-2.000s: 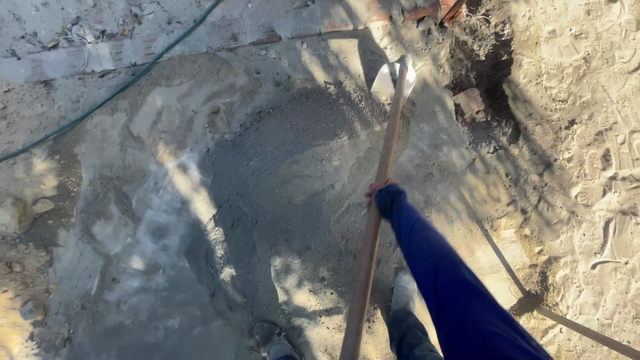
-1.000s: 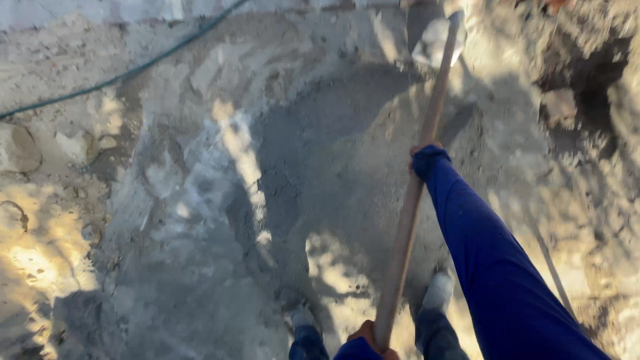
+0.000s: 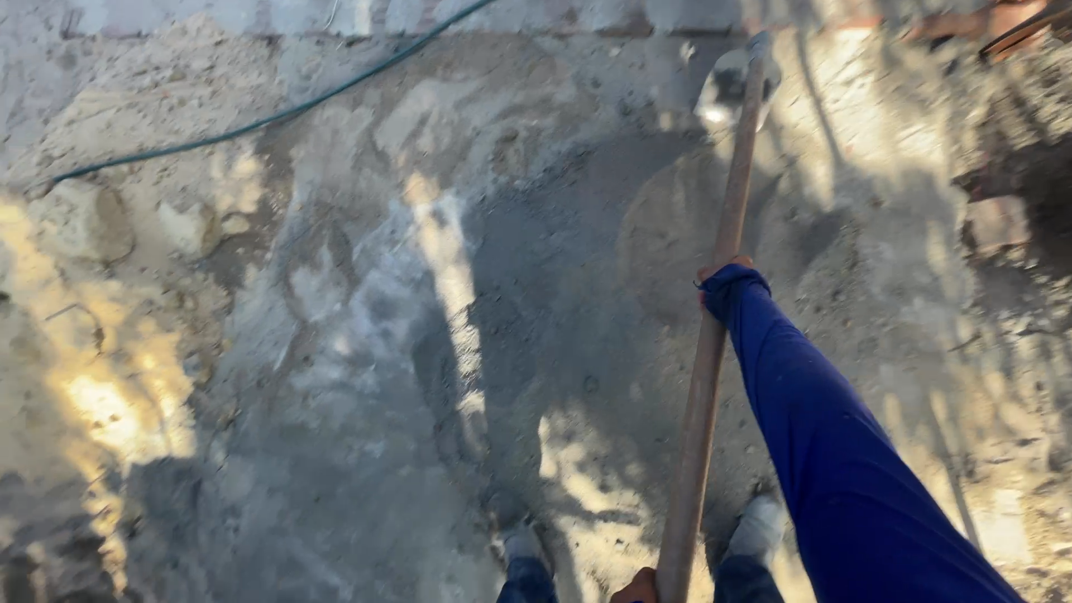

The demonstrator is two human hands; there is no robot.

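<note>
My right hand, at the end of a blue sleeve, grips a long wooden handle around its middle. My left hand holds the same handle low down, at the bottom edge of the view, and is partly cut off. At the far end of the handle is a metal blade, probably of a hoe or shovel, near the upper right. Dark, damp mortar or cement mix lies spread on the ground between my feet and the blade.
A green hose crosses the upper left. Stones lie at the left. A low masonry edge runs along the top. At the right is a dark hollow with a brick piece beside it. My shoes stand at the bottom.
My left hand, not visible two seconds ago, has come into view on the lower handle. My right hand stays closed around the handle. The view has shifted.
</note>
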